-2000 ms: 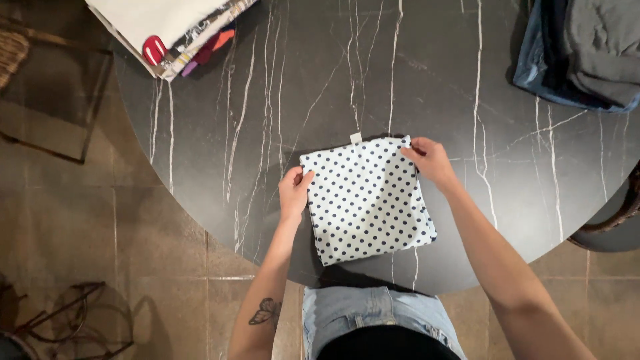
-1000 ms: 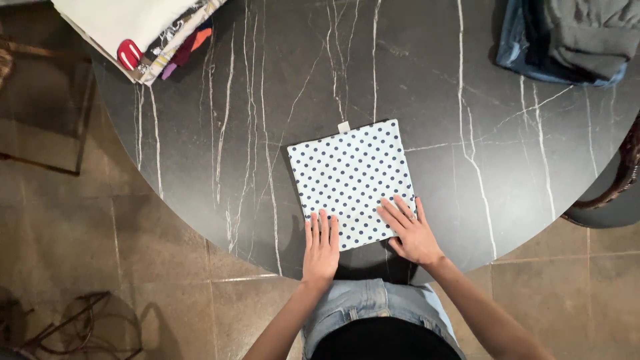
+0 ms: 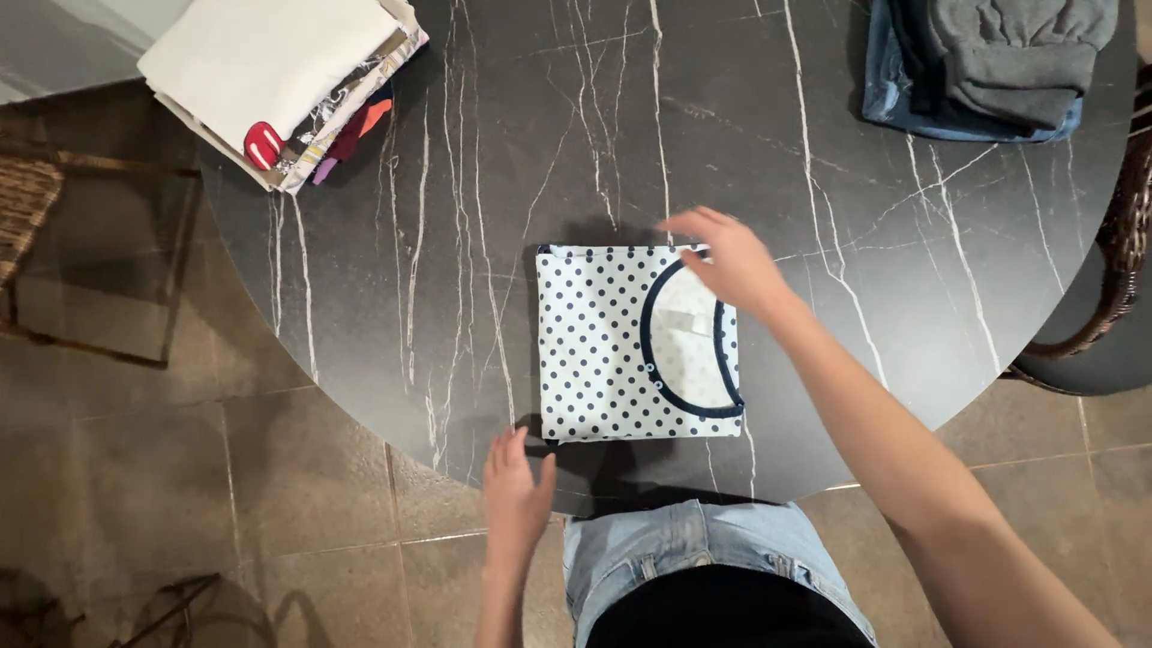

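Note:
A folded white garment with dark polka dots (image 3: 594, 346) lies flat on the dark marbled table (image 3: 450, 270) near its front edge. Its round neckline with navy trim faces up on the right side, with a pale tag inside and small snaps on the trim. My right hand (image 3: 724, 256) is over the garment's upper right corner, fingers apart and holding nothing; whether it touches the cloth is unclear. Just off the lower left corner, my left hand (image 3: 519, 481) has its fingers extended and thumb apart, with nothing in it.
A stack of folded light clothes (image 3: 270, 72) with a red patch sits at the table's upper left. Folded jeans (image 3: 886, 90) and a grey garment (image 3: 1012, 72) are stacked at the upper right. Chairs stand around the table, one with a woven seat (image 3: 27, 202) at left.
The garment now shows its neckline side, where before only plain dotted cloth was visible. My right hand has moved up to the far corner. My left hand has come off the cloth toward the lower left.

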